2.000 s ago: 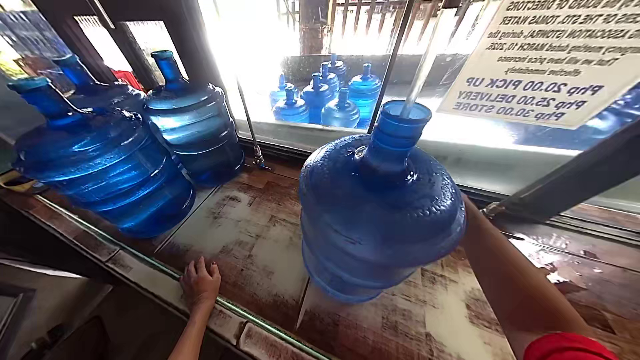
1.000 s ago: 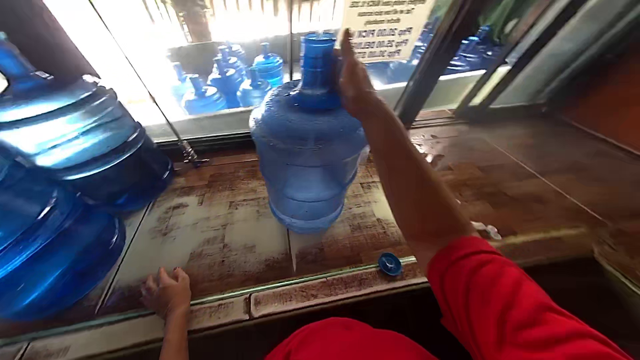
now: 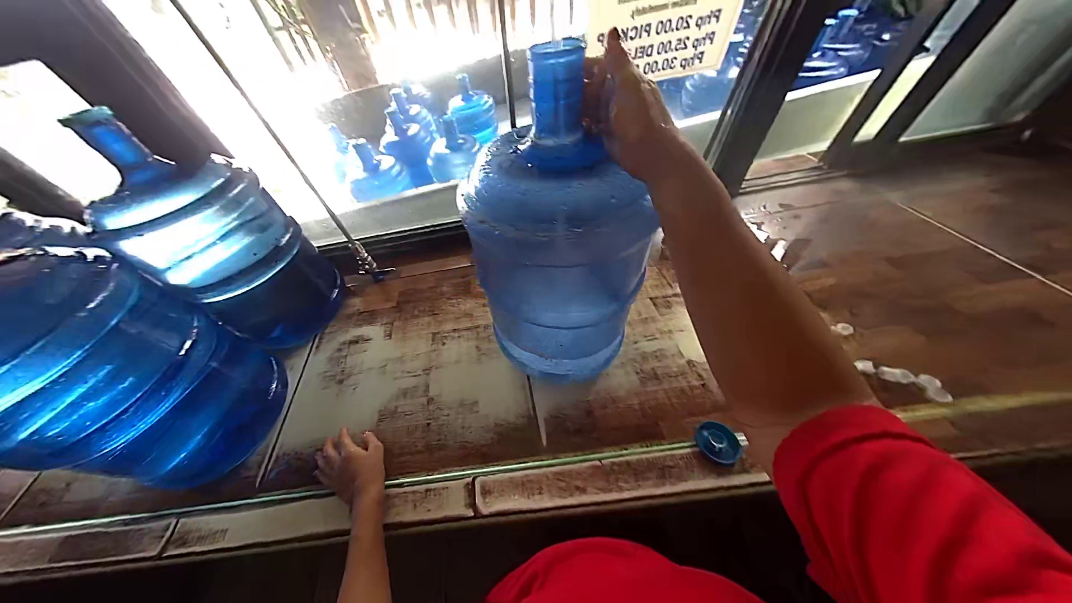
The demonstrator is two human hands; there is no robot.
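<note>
A large blue plastic water jug [image 3: 561, 251] stands upright on the worn wood-patterned counter. From above, a thin stream of water runs into its neck. My right hand [image 3: 632, 105] is against the right side of the neck, fingers pointing up; the far fingers are partly hidden behind it, and a full grip cannot be made out. My left hand [image 3: 352, 465] rests on the front edge of the counter with fingers spread, holding nothing. A round blue cap [image 3: 718, 442] lies on the counter's front edge, below my right forearm.
Blue jugs [image 3: 209, 243] stand close together at the left. Glass panes with dark frames [image 3: 754, 92] run behind the counter, with a printed sign and several more jugs beyond. A thin metal rod with a fitting [image 3: 364, 260] meets the back edge. Small whitish pieces [image 3: 896, 374] lie at the right.
My right hand, hidden behind the jug two seconds ago, is now at its neck. The jug stands more upright than in the earliest frame. The view has shifted to the right.
</note>
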